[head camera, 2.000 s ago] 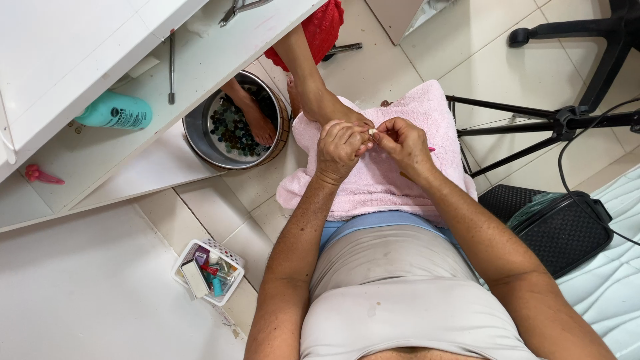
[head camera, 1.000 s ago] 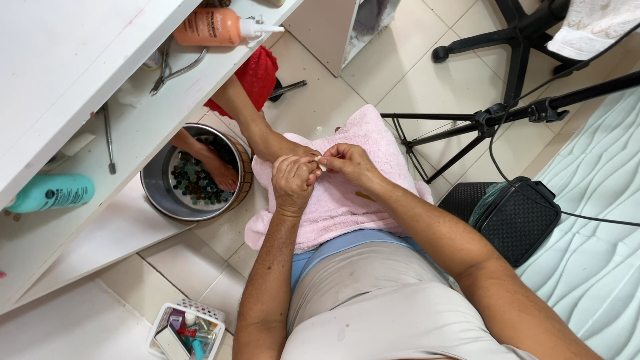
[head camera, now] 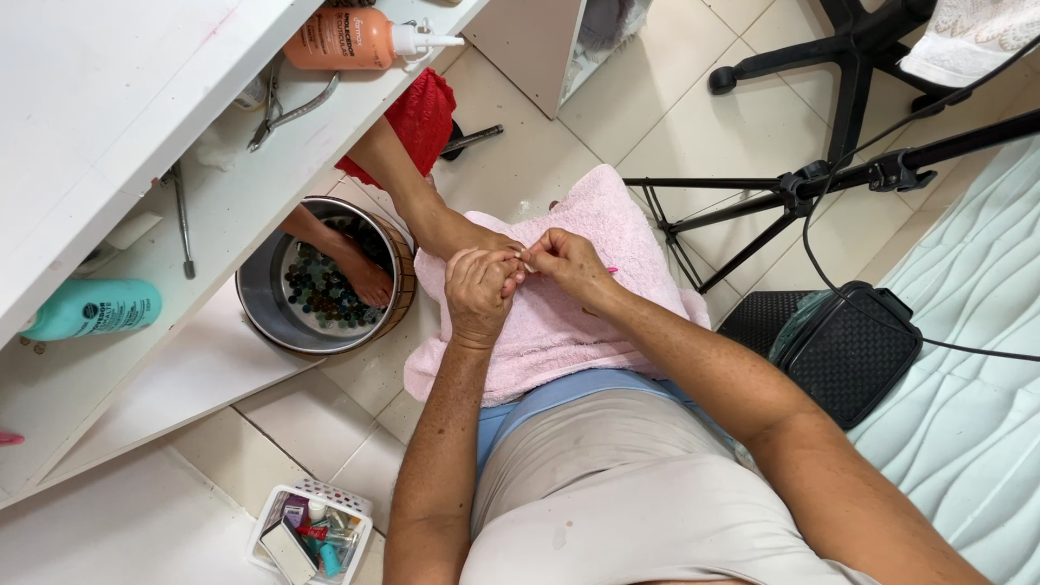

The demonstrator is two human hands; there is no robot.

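Note:
Another person's foot (head camera: pixel 455 230) rests on a pink towel (head camera: pixel 561 341) over my lap. My left hand (head camera: pixel 481 294) is closed around the toes of that foot. Close beside it, my right hand (head camera: pixel 569 262) pinches a small white piece, perhaps cotton, against the toes; what exactly it is I cannot tell. A small pink tip shows on the towel just behind my right hand. The person's other foot (head camera: pixel 364 275) is in a round metal basin (head camera: pixel 268 305) with dark glassy pebbles.
On the white shelf (head camera: pixel 236 203) at left lie an orange squeeze bottle (head camera: pixel 345 39), cuticle nippers (head camera: pixel 280 114), a metal tool (head camera: pixel 184 223) and a teal bottle (head camera: pixel 101 309). A basket (head camera: pixel 264 504) of nail supplies stands below. Right are a black tripod (head camera: pixel 756 195), a chair base (head camera: pixel 849 57) and a black bin (head camera: pixel 853 357).
The view has shifted, bringing the orange bottle into sight. Both hands remain together at the toes, with only small finger movements.

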